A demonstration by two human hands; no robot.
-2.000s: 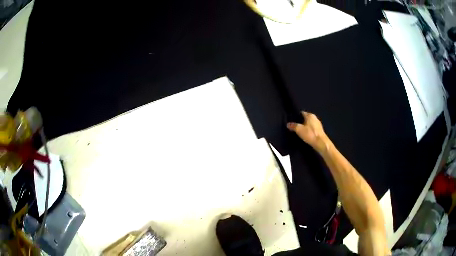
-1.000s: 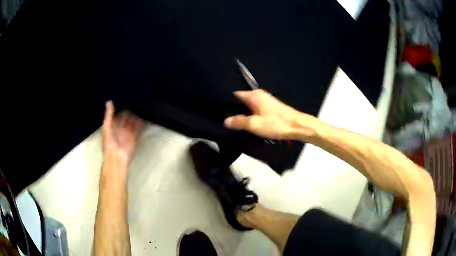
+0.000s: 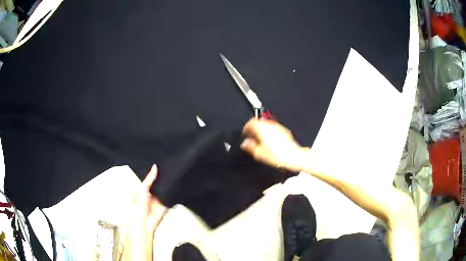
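Black fabric (image 3: 138, 76) spreads across most of the view. My left hand (image 3: 149, 201) holds its near edge at lower left, thumb on top and fingers beneath. My right hand (image 3: 271, 144) is closed, slightly blurred, on the fabric near its right-hand near edge. The fabric between my hands is raised in a soft fold. Fabric shears (image 3: 245, 84) lie on the fabric, blades pointing up and left, their red handles just beyond my right hand and partly hidden by it. Two small white scraps (image 3: 201, 121) lie on the fabric left of the shears.
The cream-white surface (image 3: 242, 229) carries my black shoes (image 3: 300, 224). A silver-wrapped bar (image 3: 106, 239) lies at lower left, near cables. White paper (image 3: 352, 112) lies at right. Bags (image 3: 439, 76) and a red crate (image 3: 444, 163) are beyond the right edge. A pale cable crosses the upper left.
The fabric's near edge has been drawn closer, with a raised fold now between my hands. My left hand has taken hold of the edge. My right hand has closed on the fabric.
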